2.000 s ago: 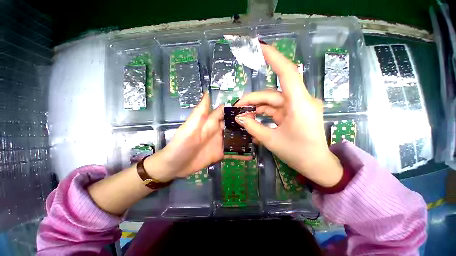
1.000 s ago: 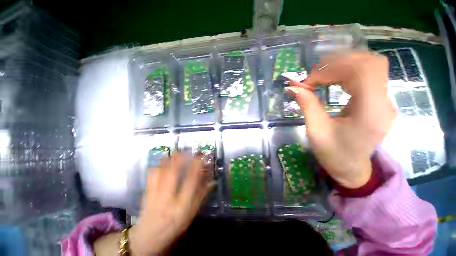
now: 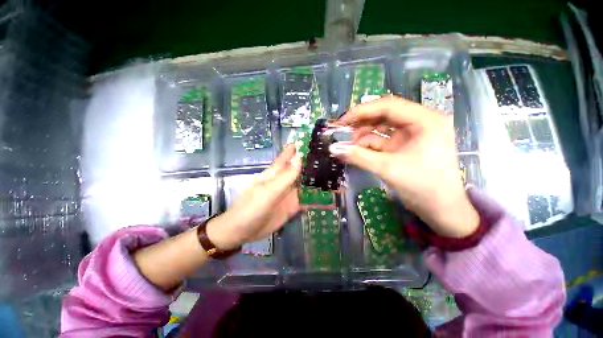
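Observation:
My left hand (image 3: 268, 201) holds a green keypad board (image 3: 316, 197) above the middle of the tray, gripping it from its left side. A dark dome sheet (image 3: 322, 165) with small dots lies over the board, leaving green showing at the left and bottom edges. My right hand (image 3: 397, 158) pinches the top right of the dome sheet between thumb and fingers. Whether the whole sheet touches the board cannot be told.
The clear blister tray (image 3: 228, 173) holds green boards (image 3: 383, 223) and glossy covered boards (image 3: 190, 125). A white sheet (image 3: 121, 155) lies at left, stacked trays (image 3: 40, 152) at far left, and a white sheet with black rectangles (image 3: 529, 142) at right.
Both hands have come back together over the tray's middle. My left hand now holds a green board, and my right hand has moved left from the right pockets to the dark sheet.

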